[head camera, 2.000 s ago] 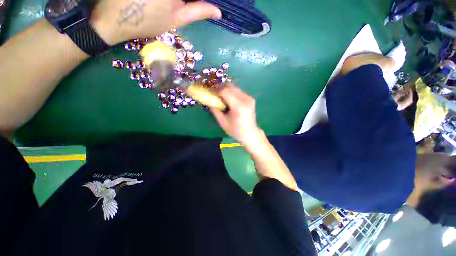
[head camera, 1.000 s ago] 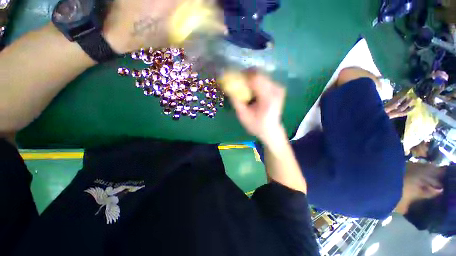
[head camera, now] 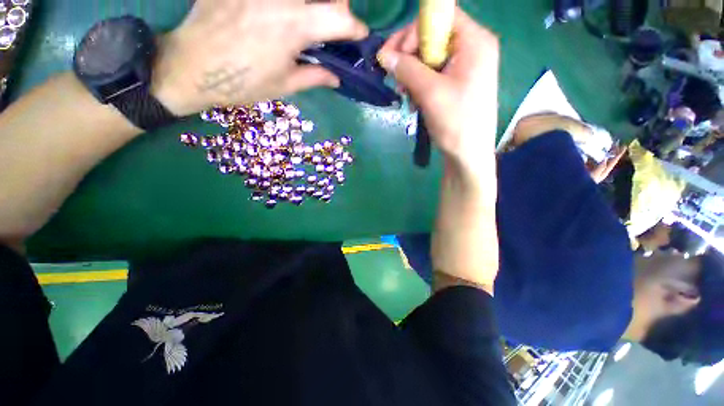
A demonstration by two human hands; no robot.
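My left hand point(head camera: 246, 55), with a black watch on its wrist, holds a dark navy sandal piece point(head camera: 361, 79) between thumb and fingers at the top centre. My right hand point(head camera: 456, 87) is closed around the yellow handle point(head camera: 436, 32) of the hammer. The handle's black end points down below the hand, and the hammer head is cut off by the top edge. The right thumb and fingertips are at the sandal piece's right side; whether they pinch something small cannot be told. A loose heap of shiny pink-copper studs point(head camera: 274, 151) lies below my left hand.
The green table point(head camera: 159, 190) runs under the work. At right, a neighbour in a navy sleeve point(head camera: 556, 246) leans over a white sheet point(head camera: 541, 99). Dark pieces point(head camera: 643, 55) lie beyond, with a yellow crumpled wrapping point(head camera: 652, 186). A bag of shiny studs point(head camera: 12, 24) shows at the top left corner.
The hammer has swung from over my left hand to upright at the right. My right hand has moved up and right, its fingertips now at the sandal piece, which shows a different side.
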